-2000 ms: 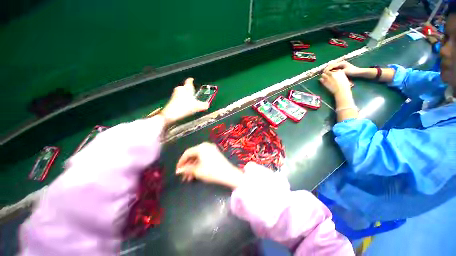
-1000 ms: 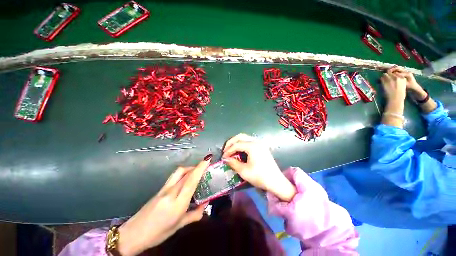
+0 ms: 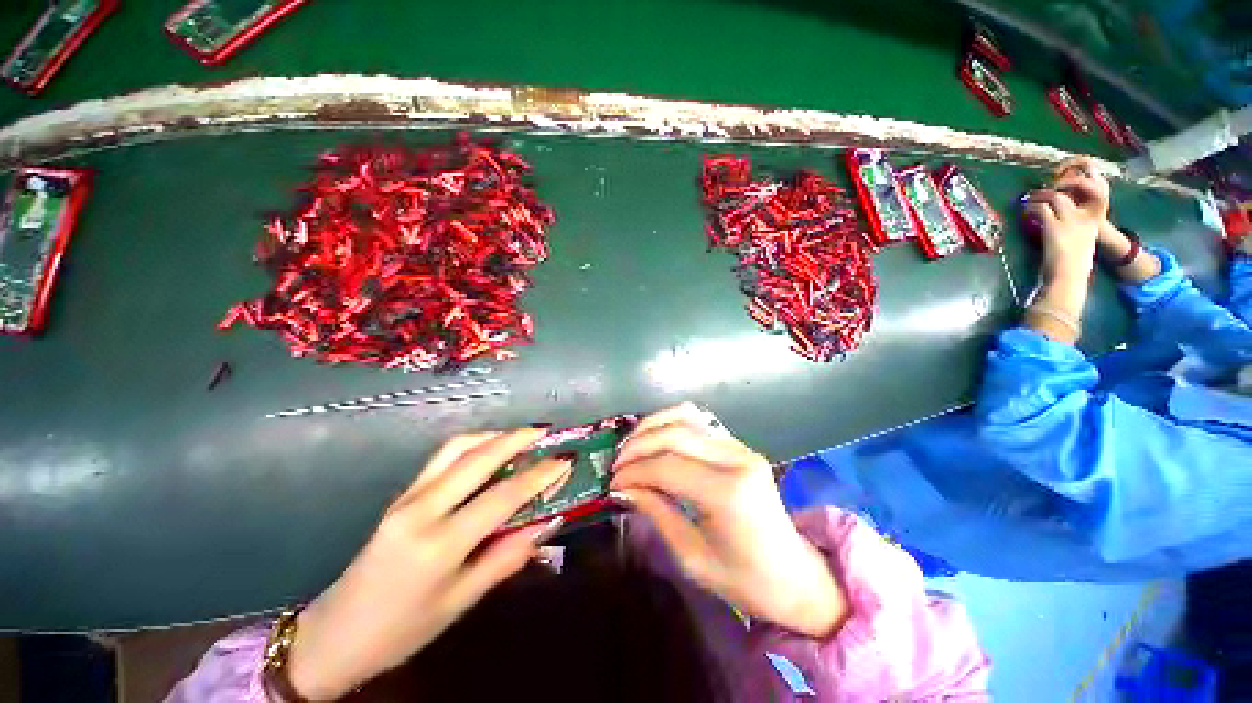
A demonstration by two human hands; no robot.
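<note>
A red-rimmed phone unit [image 3: 588, 470] with a green board is held low over the bench's near edge. My left hand [image 3: 446, 536] grips its left end, with fingers over the board. My right hand [image 3: 714, 508] closes on its right end, fingertips at the rim. Whether a small part is between the fingertips cannot be told. A large heap of small red and black parts [image 3: 405, 261] lies beyond my hands to the left, and a smaller heap [image 3: 803, 268] lies to the right. Thin silver tweezers [image 3: 391, 398] lie below the large heap.
The dark green bench [image 3: 124, 453] has a phone unit [image 3: 30, 254] at far left and three units [image 3: 931, 213] beside the small heap. A pale ridge [image 3: 549, 107] borders the green conveyor [image 3: 618, 48], which carries more units. A coworker's blue sleeves [image 3: 1085, 426] are at right.
From reaching over the conveyor, my left hand came back to the bench with a phone unit. Since the last earlier frame, the unit has tilted flatter and my left fingers have moved over its board.
</note>
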